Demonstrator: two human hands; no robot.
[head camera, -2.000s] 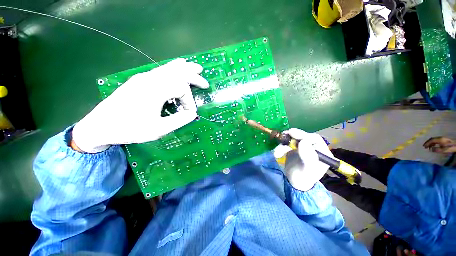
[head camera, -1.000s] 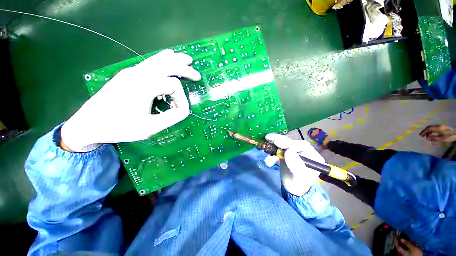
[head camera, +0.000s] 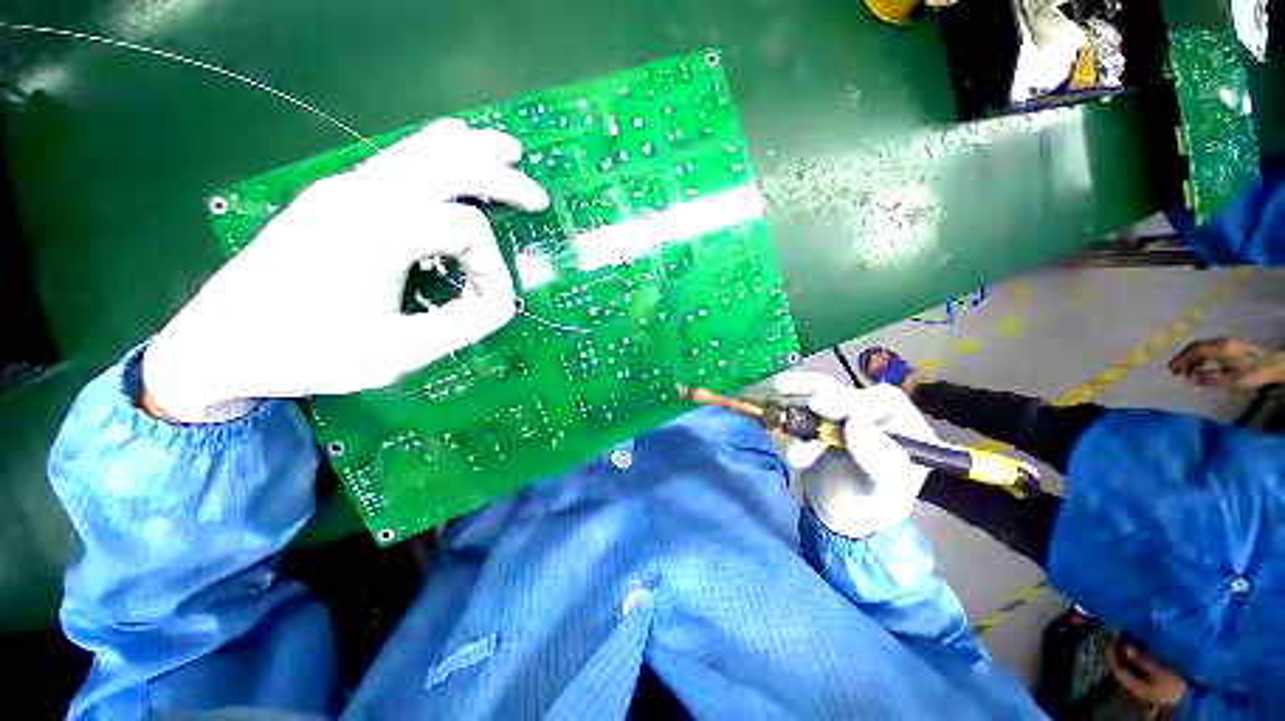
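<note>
A large green circuit board (head camera: 606, 366) lies tilted on the green bench in front of me, with a bright glare band across it. My left hand (head camera: 352, 275), white-gloved, is over the board's left part, thumb and forefinger pinched on thin solder wire (head camera: 553, 321). The wire's short end sticks out over the board, and its long part runs off to the upper left. My right hand (head camera: 863, 448), white-gloved, holds the soldering iron (head camera: 796, 420) like a pen. The iron's copper tip points left over the board's lower right part; whether it touches is unclear.
A black tray (head camera: 979, 64) with white cloth stands at the upper right, beside part of a yellow round pot (head camera: 891, 10). Another green board (head camera: 1215, 127) lies further right. A person in a blue smock (head camera: 1170, 535) is at the right, over the grey floor with yellow lines.
The board and my left hand have shifted left and slightly up in view. The iron's tip moved down-left across the board, then back right, away from the wire's end.
</note>
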